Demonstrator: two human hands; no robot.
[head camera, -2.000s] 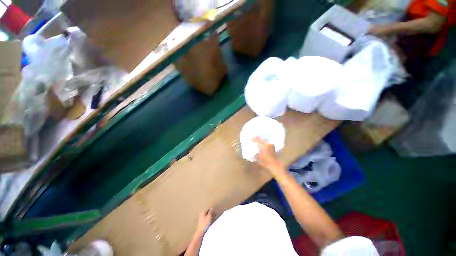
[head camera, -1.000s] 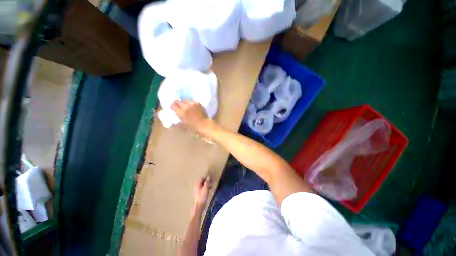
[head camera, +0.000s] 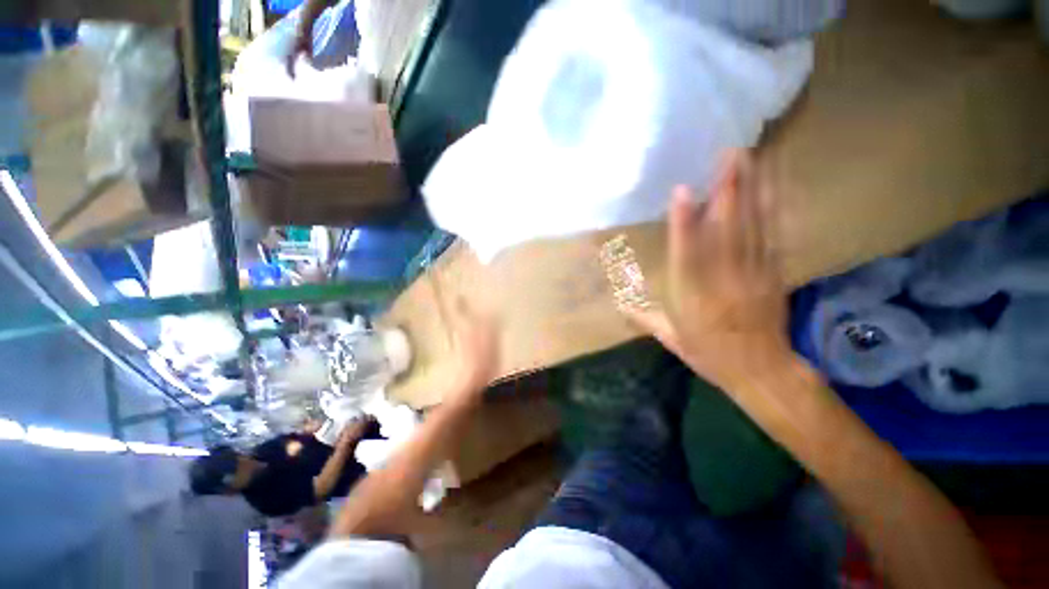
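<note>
A white foam-wrapped item (head camera: 621, 127) lies on the cardboard bench cover (head camera: 552, 305), with a greyish round patch at its middle and loose foam edges spread around it. My right hand (head camera: 725, 270) is open and empty, fingers spread, just beside the foam's near edge; contact is unclear. My left hand (head camera: 474, 351) is raised over the left part of the cover, apart from the foam. It is badly blurred, so its fingers cannot be made out. The foam hides its contents.
Whitish translucent round parts (head camera: 868, 339) lie in a blue bin (head camera: 909, 431) below the bench at right. A closed brown box (head camera: 322, 155) stands beyond the bench. Clear wrapped items (head camera: 334, 362) crowd its far left end. A person in dark clothes (head camera: 282, 472) is beyond.
The view has swung and come closer to the bench. My right hand has come off the foam item and opened. My left hand has lifted from the bench edge.
</note>
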